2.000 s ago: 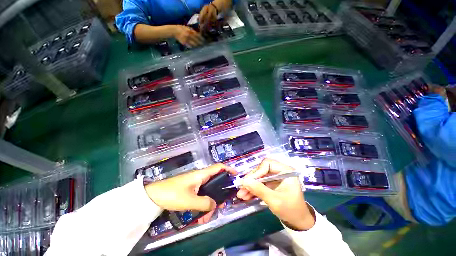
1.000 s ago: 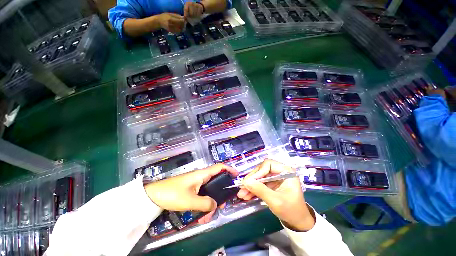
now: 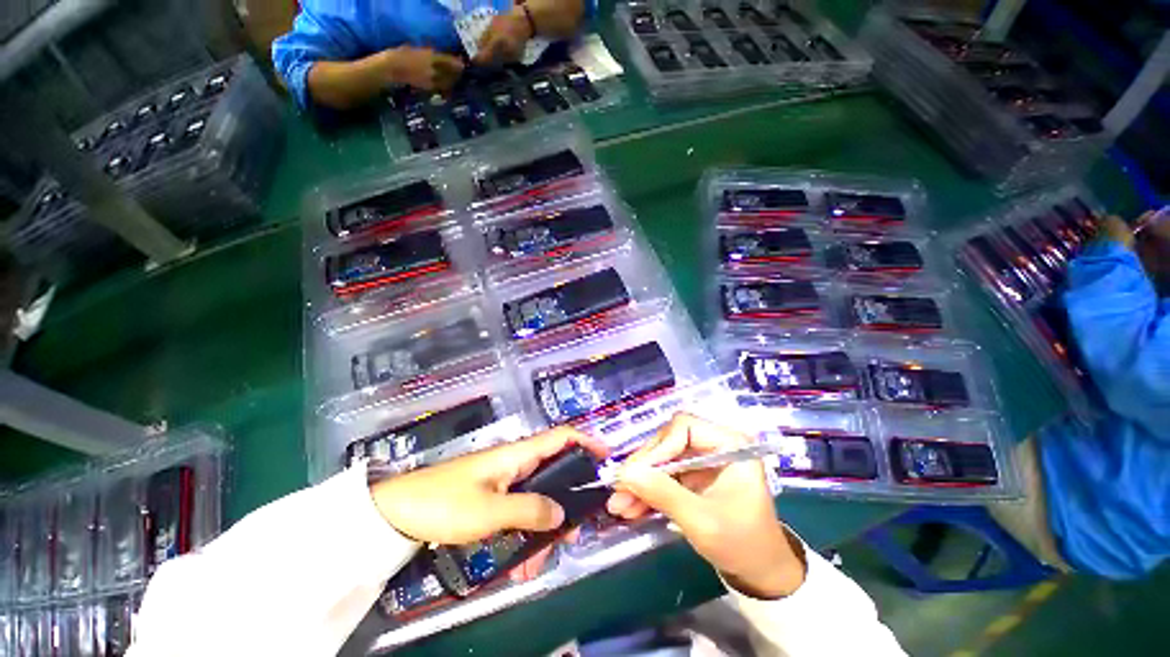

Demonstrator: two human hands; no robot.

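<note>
My left hand (image 3: 475, 494) holds a black phone unit (image 3: 559, 480) above the near end of a clear blister tray (image 3: 400, 295). Blue and silver parts show at the unit's lower left end, below my fingers. My right hand (image 3: 699, 494) holds thin pale tweezers (image 3: 719, 458) like a pen; their tip is at the unit's right edge. Whether the tip touches is hard to tell. The tray holds black units with red edges in two columns. One left-column pocket (image 3: 417, 353) shows no black unit. Another unit (image 3: 417, 587) lies partly hidden below my left hand.
A second tray of units (image 3: 828, 321) lies right. Stacked trays stand far left (image 3: 161, 148) and far right (image 3: 1001, 96). A partly filled tray (image 3: 77, 546) is near left. A person in blue sleeves (image 3: 334, 64) works opposite; another (image 3: 1110, 327) sits right beside a tray. A blue stool (image 3: 962, 546) stands below.
The phone unit has tilted slightly in my left hand, and my left thumb has shifted along it. The tweezers stay at its right edge. The person opposite now holds a white sheet.
</note>
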